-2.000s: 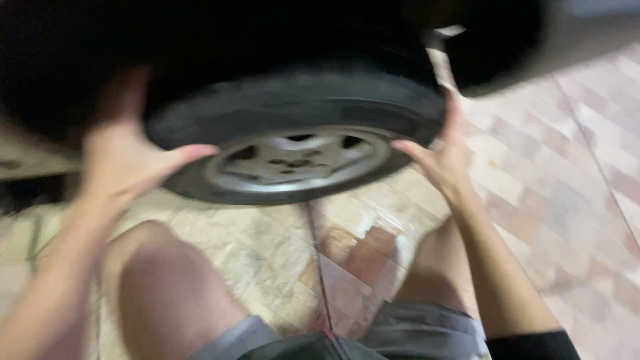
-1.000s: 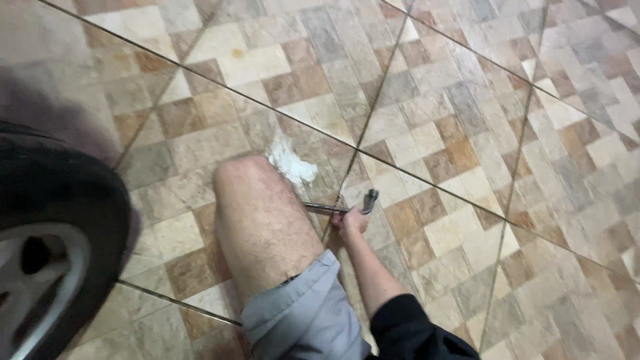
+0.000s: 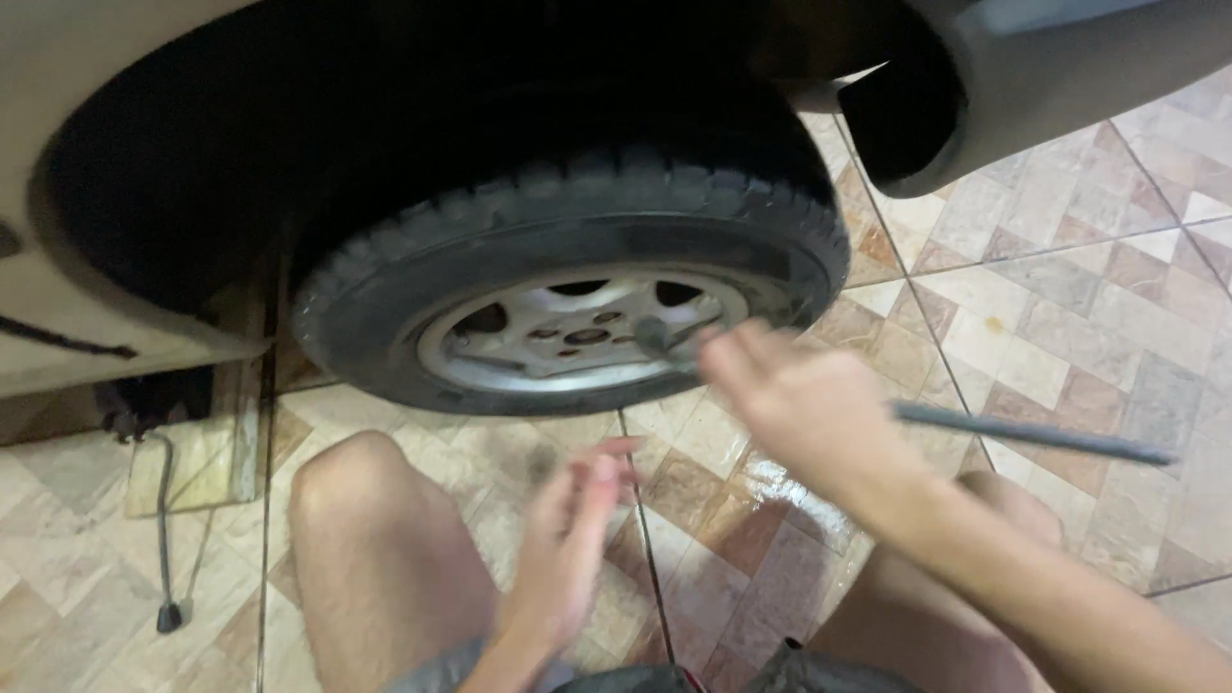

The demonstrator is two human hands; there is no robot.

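Note:
My right hand (image 3: 799, 395) grips a metal lug wrench (image 3: 1035, 433). Its long bar sticks out to the right, and its blurred socket end is in front of the silver wheel rim (image 3: 500, 371), close to the bolt holes near the hub; whether it touches is unclear. My left hand (image 3: 577, 529) is below the wheel with fingers apart, holding nothing. The black tire (image 3: 577, 226) surrounds the rim and sits tilted under the dark wheel arch.
At the left, a jack (image 3: 144, 409) with a crank handle (image 3: 166, 520) stands under the car body (image 3: 106, 356), beside a wooden board (image 3: 188, 472). The bumper (image 3: 1039, 106) overhangs the tiled floor (image 3: 1039, 289) at the upper right. My knees flank the space below the wheel.
My right hand has brought the lug wrench from over the floor to the wheel. Two seconds ago both hands held the tire's sides. The view has swung back to the wheel.

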